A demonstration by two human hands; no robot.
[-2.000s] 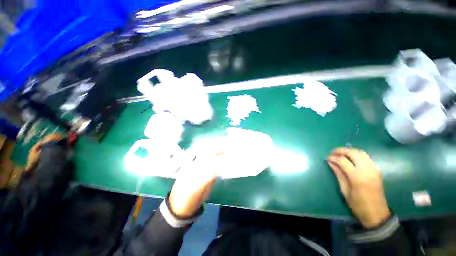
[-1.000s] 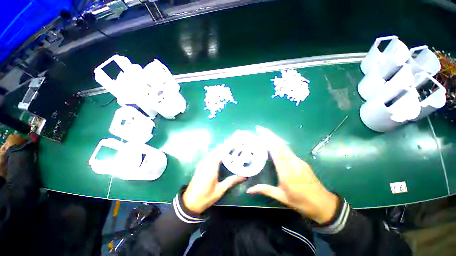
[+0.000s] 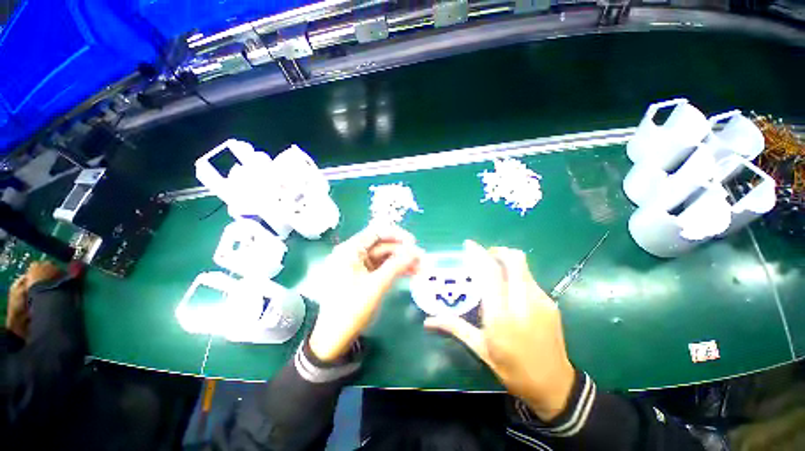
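A white plastic housing stands upright in front of me with its slotted round end face up. My right hand is around its right side, thumb at the near edge. My left hand is raised at the housing's left, thumb and fingertips pinched together; whether a small part is between them cannot be told. Two loose piles of small white parts lie beyond, a left pile and a right pile. A small screwdriver lies on the green bench right of my right hand.
White housings lie in a group at left and stand in a group at right. Orange-brown wires are at far right. A paper label lies near the right front edge. A black device and another person's hand are at far left.
The housing came upright between my hands, and the screwdriver was left on the bench. Since one second ago, my left hand has come off the housing, with its fingertips now pinched; my right hand stays on it.
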